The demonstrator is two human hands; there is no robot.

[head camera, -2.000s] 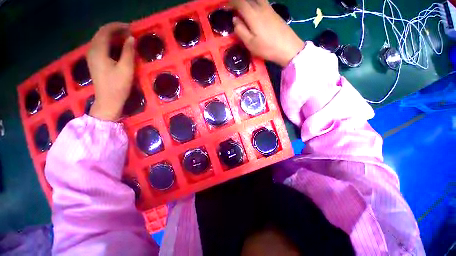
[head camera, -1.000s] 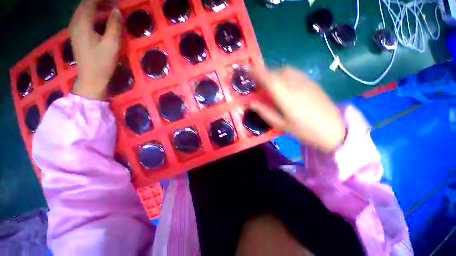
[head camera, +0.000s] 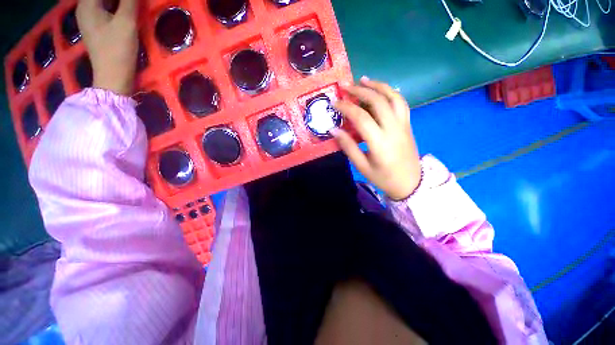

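Note:
The large orange-red pocket tray (head camera: pixel 259 172) lies tilted at upper left, with round black watch bodies in its pockets. Some screens show small white marks, such as the watch body (head camera: pixel 307 50) near its right edge. My left hand (head camera: pixel 111 50) is over the upper left of the tray; its fingers are cut off by the top edge and their grip is hidden. My right hand (head camera: pixel 384 138) is at the tray's lower right corner, fingers apart, fingertips by the rim of the corner watch body (head camera: pixel 319 116), which sits in its pocket under white glare.
A white lead (head camera: pixel 495 60) with a pale tag lies on the dark green bench (head camera: pixel 404 57), with more leads at upper right. Red trays (head camera: pixel 529 87) are below the bench edge at right. A smaller-pocket red tray (head camera: pixel 199 236) is under the large tray, near the lap.
The tray and bench have shifted up in view. My right hand has moved from the tray's top to its lower right corner. My left hand stays at about the same place on the tray.

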